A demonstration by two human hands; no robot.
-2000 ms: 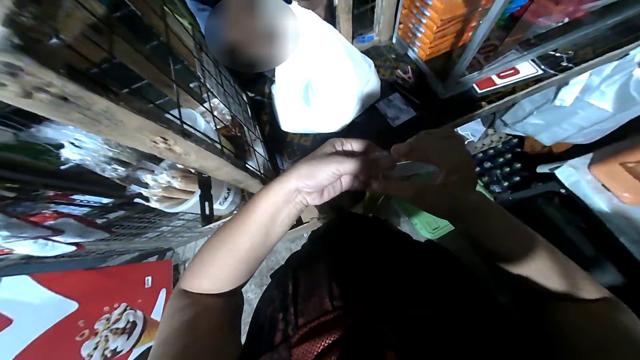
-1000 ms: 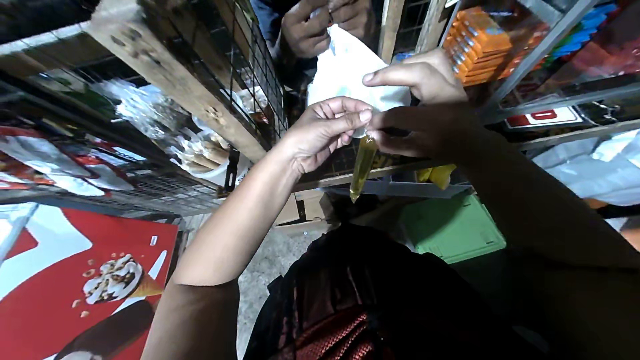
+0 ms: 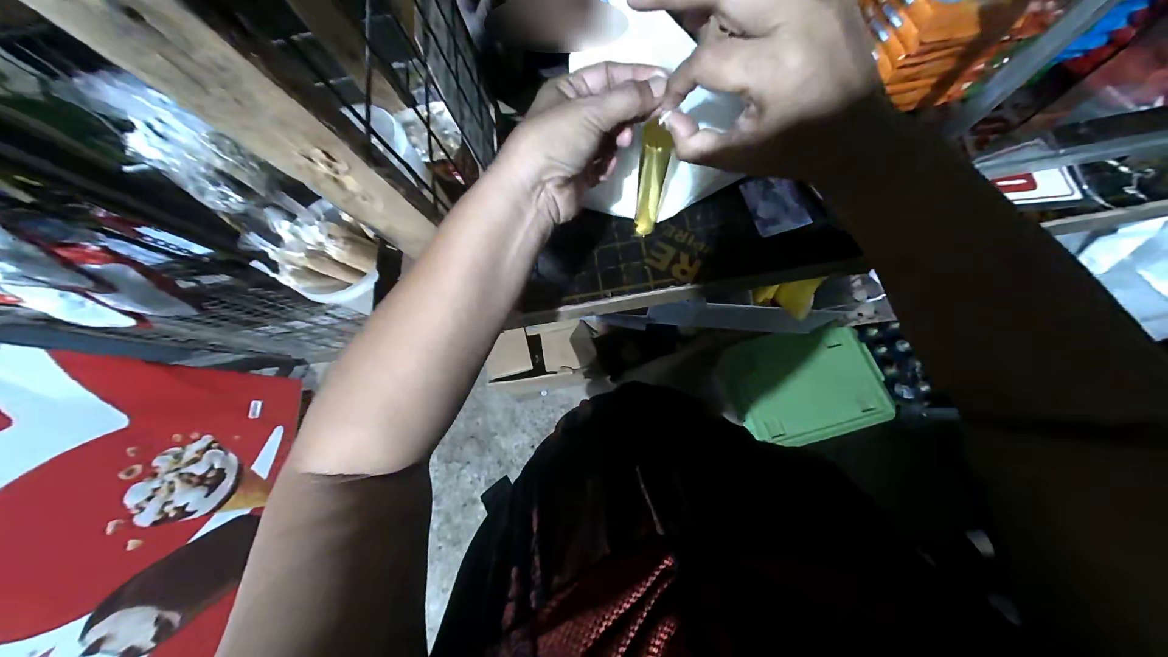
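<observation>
A narrow clear plastic bag of yellow liquid (image 3: 652,178) hangs below my fingertips at the upper middle. My left hand (image 3: 584,123) pinches its top between thumb and fingers. My right hand (image 3: 762,78) meets the left at the same top end, thumb and fingers pinched on it. Behind the bag is a white plastic bag or cloth (image 3: 707,178), partly covered by my hands. The bag's knot or mouth is too small and hidden to make out.
A wood-framed wire grille (image 3: 338,173) stands at left, with a white tub of cones (image 3: 351,287) beyond. A dark patterned counter (image 3: 611,265) lies under my hands. Below are a green plastic lid (image 3: 812,388) and cardboard box (image 3: 538,356). Orange packs (image 3: 922,46) sit upper right. Another person is partly visible behind.
The narrow yellow bag, hidden two seconds ago, hangs from my fingers in the last second and now. The other person's hands, seen at the top one second ago, are out of sight. The view has shifted.
</observation>
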